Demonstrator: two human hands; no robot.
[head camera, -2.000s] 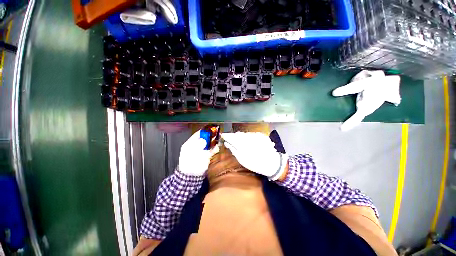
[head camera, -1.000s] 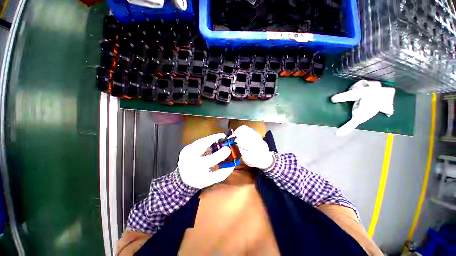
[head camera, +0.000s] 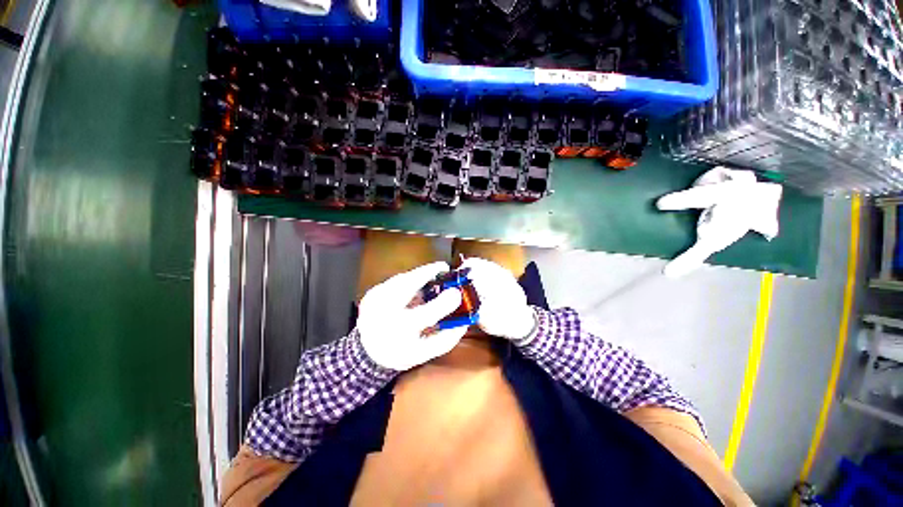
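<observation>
My left hand and my right hand, both in white gloves, are close together above my lap, in front of the bench. Both hold one wound coil between their fingers. It has orange-red copper windings and blue ends; a dark part shows at its upper left, and the gloves hide much of it. Black part-assembled units with orange-red showing stand in tight rows on the green bench.
A blue bin of black housings stands behind the rows. A small blue bin with white gloves or cloth is at back left. Clear blister trays are stacked right, near a flat spare white glove. A green conveyor runs left.
Two seconds ago my hands were apart at the tips with the coil in my left fingers. Now both hands close around it, slightly lower. Since one second ago they have barely moved.
</observation>
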